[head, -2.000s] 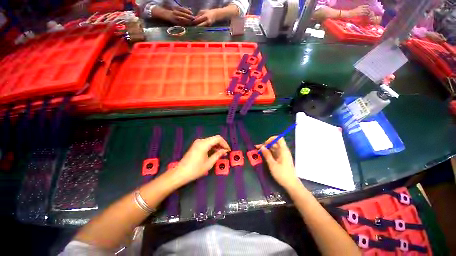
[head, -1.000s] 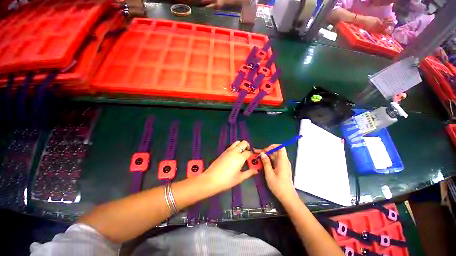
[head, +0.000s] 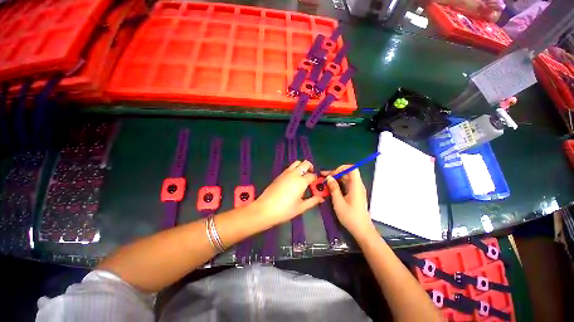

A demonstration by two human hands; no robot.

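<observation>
Purple-strap watches with red-orange cases lie in a row on the dark green bench; three show fully at the left, such as the leftmost watch [head: 173,189]. My left hand [head: 286,194] covers the cases of the watches beside the rightmost one, its fingertips at that watch's upper left edge. My right hand [head: 348,196] holds a blue pen [head: 357,165], its lower end at the rightmost watch [head: 319,187]. Both hands touch or nearly touch this watch. Whether my left fingers grip anything is hidden.
A red-orange tray [head: 208,53] with several purple watches lies behind the row, stacked trays at left. Sticker sheets [head: 78,182] lie at left. Right are white paper [head: 406,188], a black round item [head: 409,116], a blue tray [head: 494,188] and a bottle [head: 473,133]. Another watch tray is low right.
My left hand has moved right to the rightmost watch, uncovering watches at the left. My right hand stays there with the pen. The camera view has shifted downward.
</observation>
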